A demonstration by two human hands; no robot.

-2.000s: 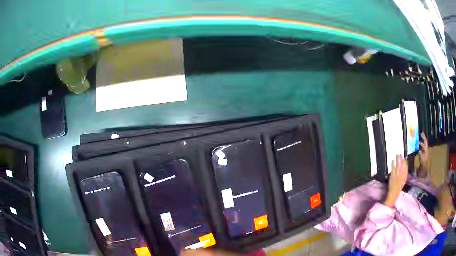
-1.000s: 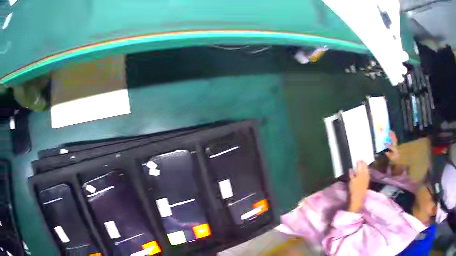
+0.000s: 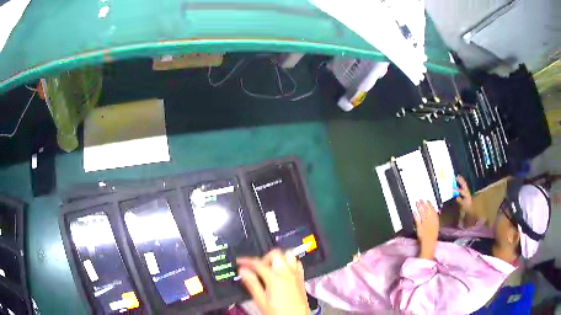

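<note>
A black four-slot tray (image 3: 310, 231) lies on the green mat with one upright smartphone in each slot. The third phone (image 3: 224, 231) from the left shows green text lines low on its screen. The first phone (image 3: 104, 258), second phone (image 3: 161, 246) and fourth phone (image 3: 278, 206) show orange lower-right corners. White labels and bright glare lie on the screens. My right hand (image 3: 277, 280) is over the lower right of the third phone, fingers apart and holding nothing; whether a fingertip touches the screen is unclear. My left hand is not in view.
Black tray edges show behind the front tray. A dark phone (image 3: 43, 172) and a tan-and-white card (image 3: 126, 155) lie behind it. Another tray (image 3: 23, 246) is at left. At right, a person in a pink smock (image 3: 424, 271) handles lit phones. The green shelf (image 3: 246, 46) crosses above.
The view has shifted, showing more under the shelf. The third phone's orange corner has given way to green text lines. My right hand has come in over the tray.
</note>
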